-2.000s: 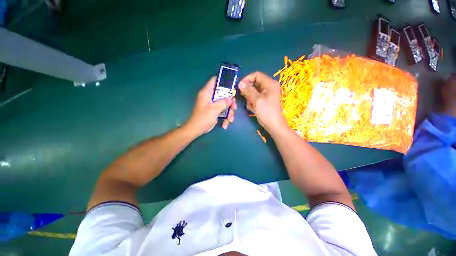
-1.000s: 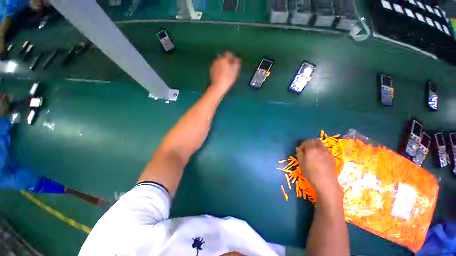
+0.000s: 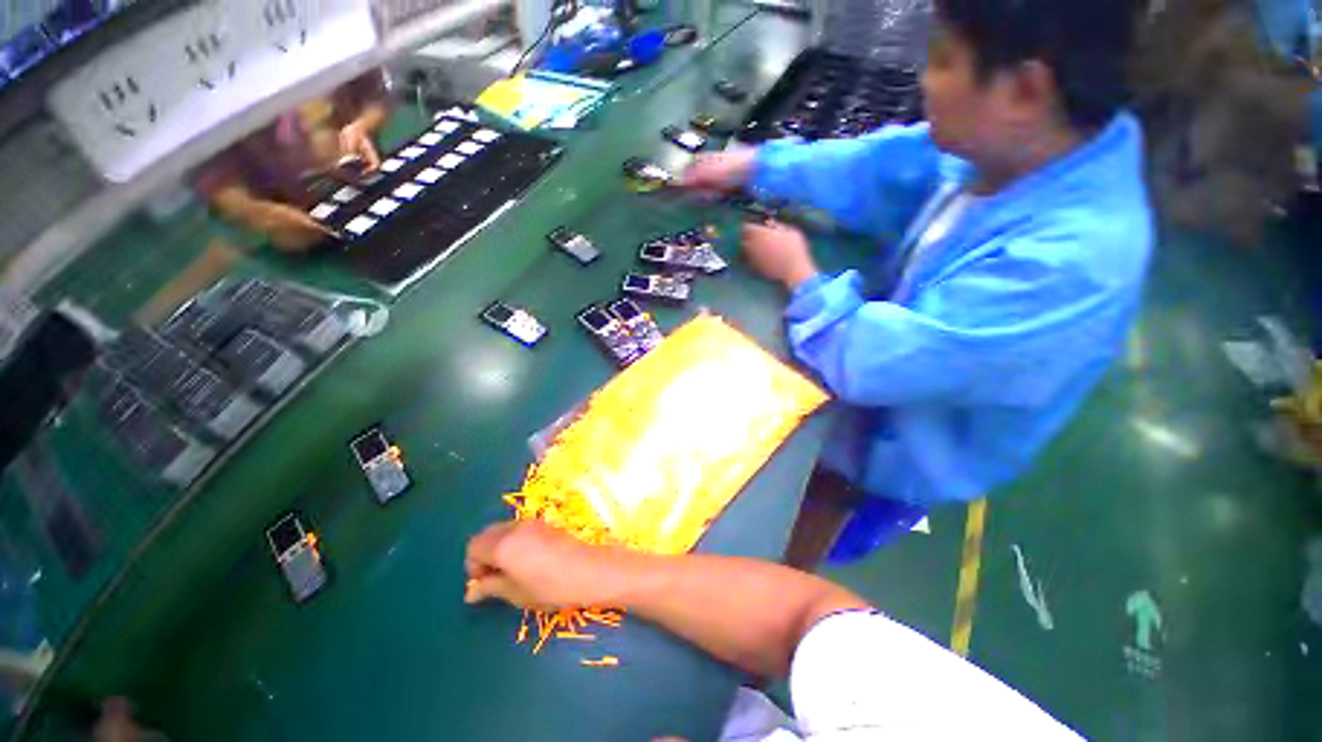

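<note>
My right hand (image 3: pixel 529 565) is over the near edge of a pile of loose orange strips (image 3: pixel 558 623). Its fingers are pinched together, with a bit of orange at the fingertips. The strips spill from the open end of a clear bag full of orange strips (image 3: pixel 682 435). A blurred hand, apparently my left hand (image 3: pixel 122 723), is cut off by the bottom left edge; its grip cannot be told. Two handsets, one nearer (image 3: pixel 299 558) and one farther (image 3: pixel 381 465), lie left of the pile, each with an orange spot on its side.
Grouped handsets (image 3: pixel 621 331) lie just beyond the bag, with more along the green belt. A person in a blue smock (image 3: pixel 986 276) works at the right. Another person's hands are by a black tray (image 3: pixel 435 218) across the line. Grey trays (image 3: pixel 218 370) stand at far left.
The view has swung right, showing the co-worker. My left hand has gone from reaching over the belt to the bottom left edge. My right hand stays by the strips. The earlier held handset is gone from my hands.
</note>
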